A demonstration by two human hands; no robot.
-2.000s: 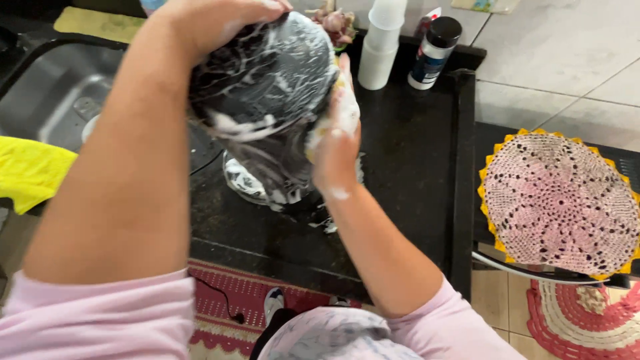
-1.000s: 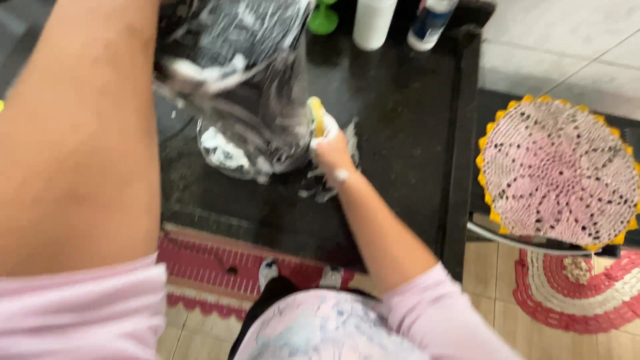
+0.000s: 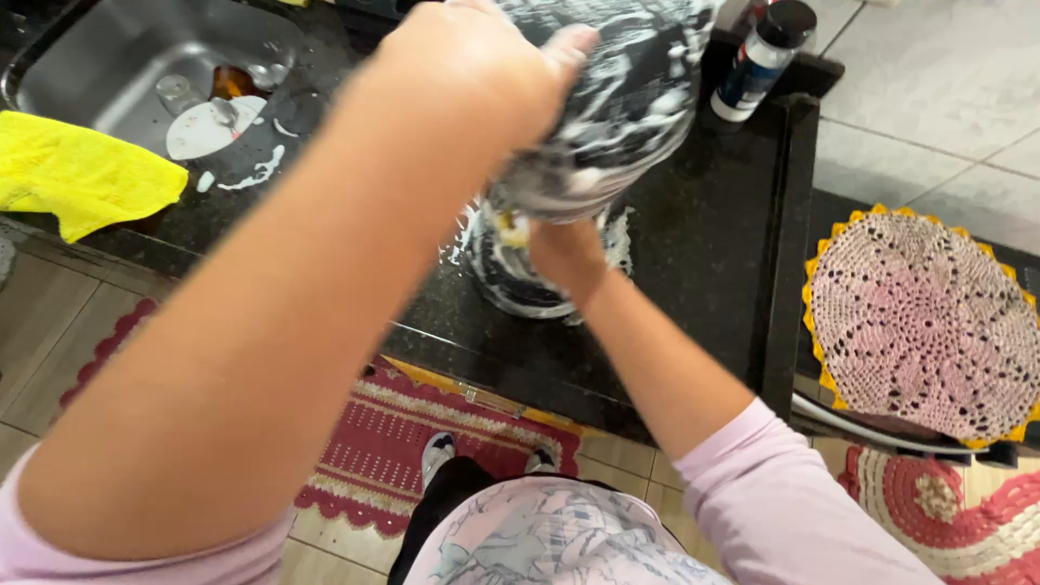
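Note:
A dark, soapy container point(image 3: 634, 106), its exact kind unclear, is raised and tilted above the black stone counter. My left hand point(image 3: 496, 73) grips its upper left side, thumb over the surface. Below it my right hand point(image 3: 569, 252) is partly hidden behind the container's lower edge; a bit of yellow sponge point(image 3: 513, 227) with foam shows beside its fingers. Under that hand a round, foam-covered dark transparent piece point(image 3: 520, 292) rests on the counter.
A steel sink point(image 3: 106, 73) holds a white dish point(image 3: 213, 128), glassware and a spoon. A yellow cloth point(image 3: 89, 175) hangs over the counter's front edge. A black-capped bottle point(image 3: 760, 65) stands at the back right. A crocheted doily point(image 3: 926, 325) lies at the right.
My right hand has moved from the container's right side to beneath its lower edge. The view has shifted, bringing the sink and yellow cloth back in since one second ago.

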